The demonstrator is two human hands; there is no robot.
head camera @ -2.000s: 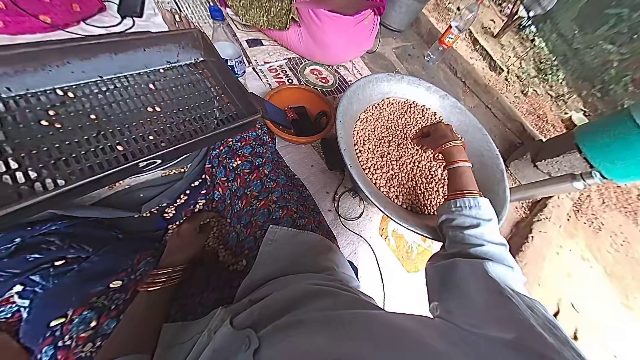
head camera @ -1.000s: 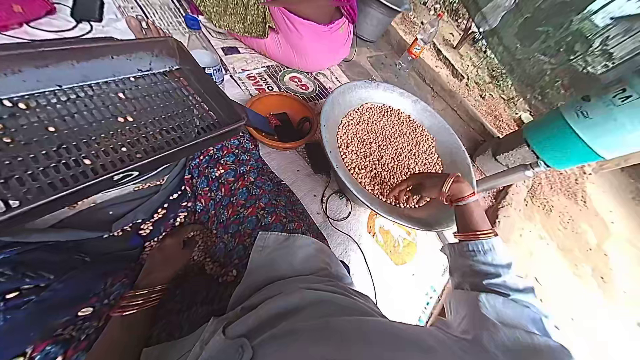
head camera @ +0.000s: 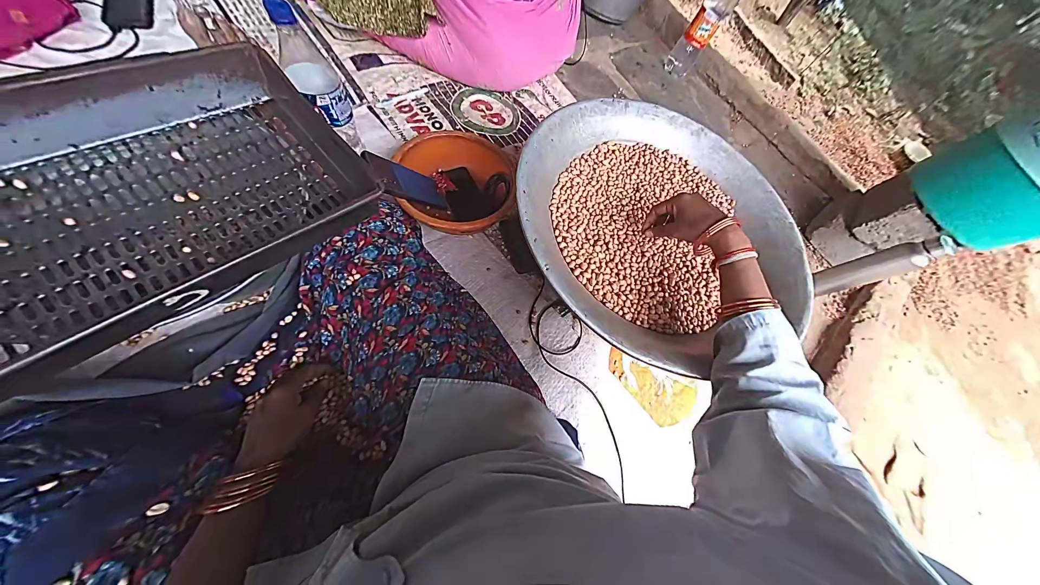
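Shelled nuts or large seeds (head camera: 605, 231), probably peanuts, fill much of a wide metal basin (head camera: 776, 236) at right centre. My right hand (head camera: 689, 219), with bangles at the wrist, is over the heap with fingers curled at its surface; whether it pinches any is not clear. My left hand (head camera: 284, 410) is low at the left, by a small pile of similar pieces (head camera: 353, 414) on the floral cloth (head camera: 398, 301) over the lap. Its fingers are shaded, and their grip cannot be made out. A dark slotted tray (head camera: 162, 203) with a few scattered pieces lies at upper left.
An orange bowl (head camera: 463, 146) with dark items stands between tray and basin. Behind are a blue-capped bottle (head camera: 317, 77), a person in pink cloth (head camera: 504, 41) and another bottle (head camera: 695, 36). A cable (head camera: 597, 398) runs beside the basin, and a teal container (head camera: 983, 187) is at right.
My right hand has moved from the near edge of the heap back over its middle right, its fingers now more curled. My left hand stays by the pile on the lap.
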